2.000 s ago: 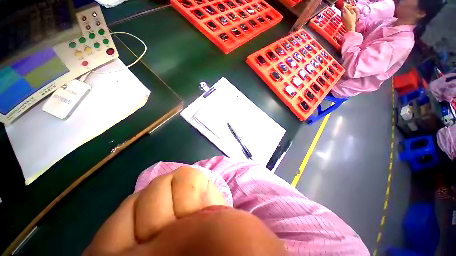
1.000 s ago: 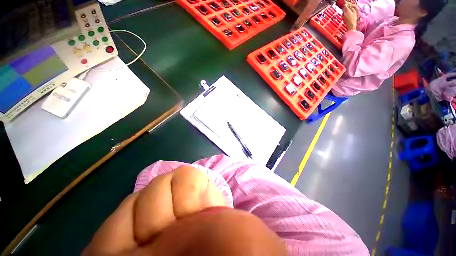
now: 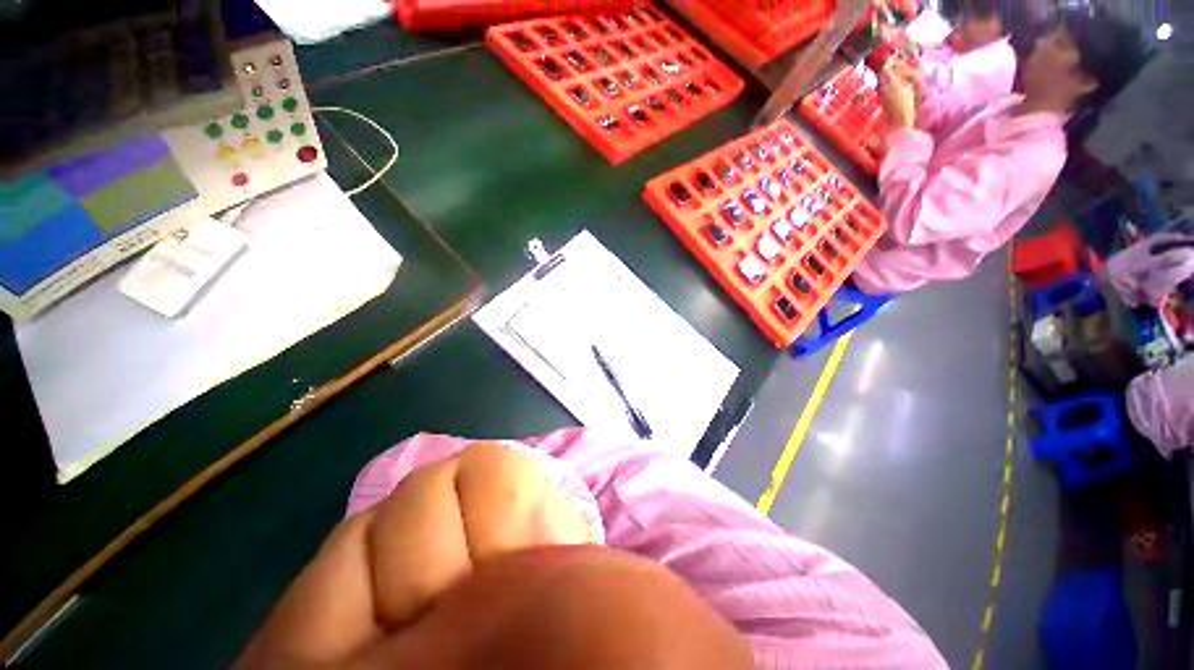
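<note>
Folded bare fingers (image 3: 445, 530) are very close to the camera at the bottom, against a pink striped cuff. A blurred patch of skin (image 3: 563, 609) lies in front of them. I cannot tell which hand is which, or whether anything is held. A pink sleeve (image 3: 746, 550) runs to the lower right. Just beyond, a clipboard (image 3: 655, 334) with white sheets lies flat on the green bench. A dark pen (image 3: 619, 390) lies on the sheets. A black marker-like item (image 3: 714, 435) is at the clipboard's near right edge, partly hidden by the sleeve.
Red trays of small dark devices (image 3: 773, 216) (image 3: 615, 72) stand beyond the clipboard. At left are a tester (image 3: 249, 131), a small white box (image 3: 183, 268) and a white paper sheet (image 3: 262, 327). A wood edge (image 3: 301, 399) crosses the bench. A person in pink (image 3: 976, 183) sits at right.
The view has tilted slightly, so the trays and clipboard appear lower and more tray shows at the top. The seated person's head and arms have shifted slightly. The folded fingers keep the same pose.
</note>
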